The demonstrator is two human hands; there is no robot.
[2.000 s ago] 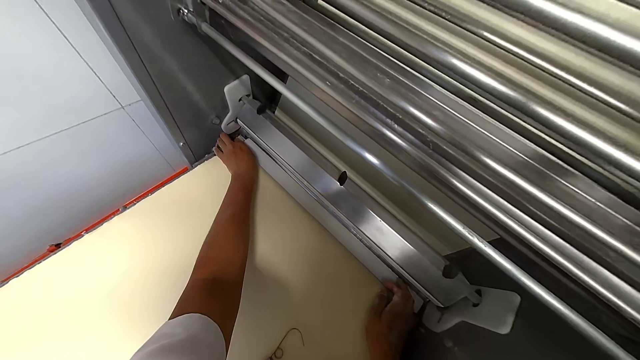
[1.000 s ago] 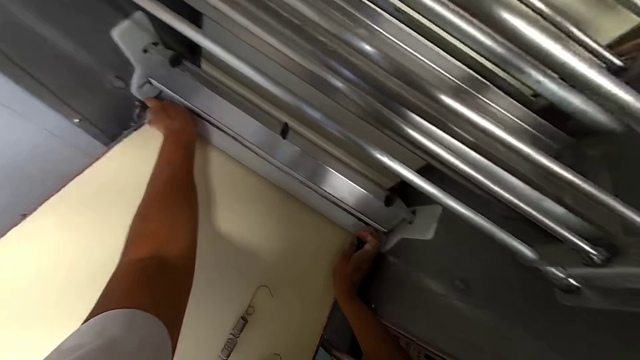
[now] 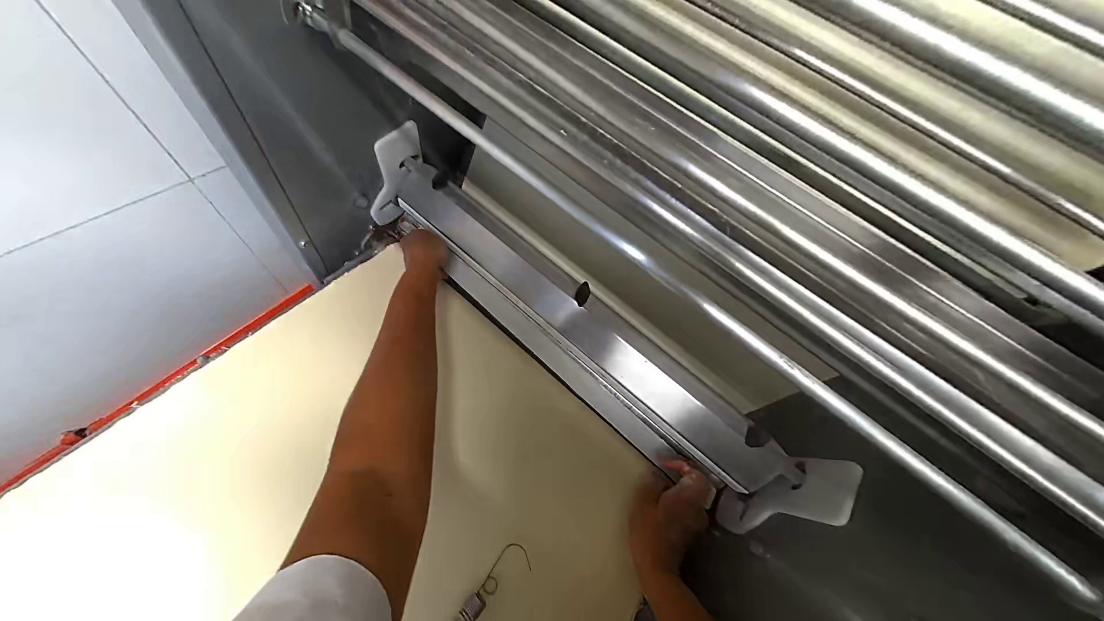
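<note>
A long metal bar (image 3: 552, 302) runs diagonally between two pale end brackets, the upper left one (image 3: 395, 172) and the lower right one (image 3: 802, 493). Under it lies a flat metal strip (image 3: 535, 345) with a dark lower edge. My left hand (image 3: 424, 252) grips the strip's upper left end, fingertips hidden beneath the bar. At the other end my right hand (image 3: 677, 509) has its fingers curled round the strip, close to the lower right bracket. Both hands rest over a cream-coloured surface (image 3: 509, 448).
Shiny metal rollers (image 3: 828, 172) and a thin metal rod (image 3: 634, 252) cross above the bar. A grey metal side panel (image 3: 293, 112) stands at the left by white tiles (image 3: 103, 172) and a red strip (image 3: 198, 355). A metal spring with a wire hook (image 3: 474, 604) lies at the bottom.
Along the strip's lower side a dark edge now shows between it and the cream surface. Both hands stay at its two ends. The view has shifted and turned between frames.
</note>
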